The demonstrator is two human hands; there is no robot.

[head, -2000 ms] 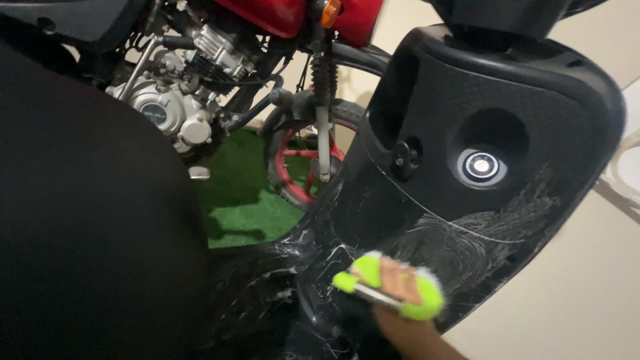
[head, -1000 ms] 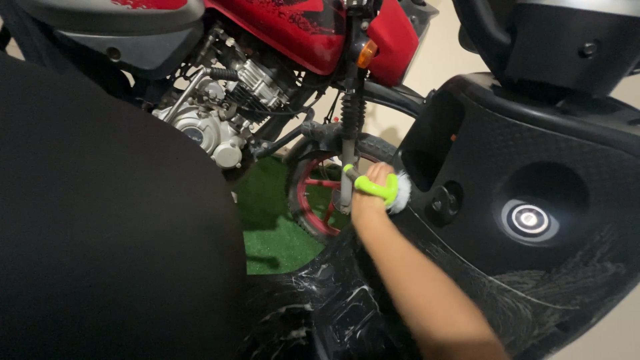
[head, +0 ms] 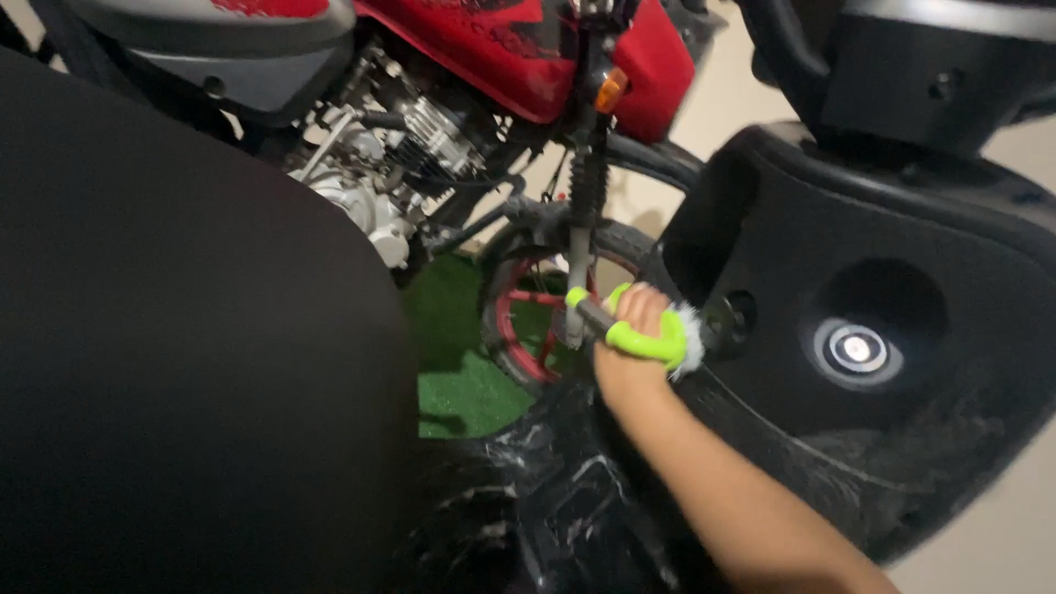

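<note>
My right hand (head: 642, 318) is closed round the handle of a lime-green scrub brush (head: 652, 346) with a grey section on its handle. The brush's pale bristles face the left edge of a scooter's black plastic inner leg shield (head: 833, 445), close to a small dark latch or hook (head: 738, 316). Whether the bristles touch the panel I cannot tell. A round key switch with a bright ring (head: 858, 349) sits in a recess to the right. Whitish streaks mark the lower panel and the black footboard (head: 569, 495). My left hand is out of view.
Beyond the scooter stands a red motorcycle (head: 528, 74) with a bare metal engine (head: 371, 198) and a red-rimmed front wheel (head: 516, 330) on green artificial turf (head: 462, 371). The scooter's black seat or a dark cover (head: 190, 330) fills the left side. Handlebar parts (head: 916, 91) overhang the upper right.
Since two seconds ago, my right hand with the brush has moved from the streaked lower panel up to the shield's left edge. It stays near that edge since one second ago. The view has shifted.
</note>
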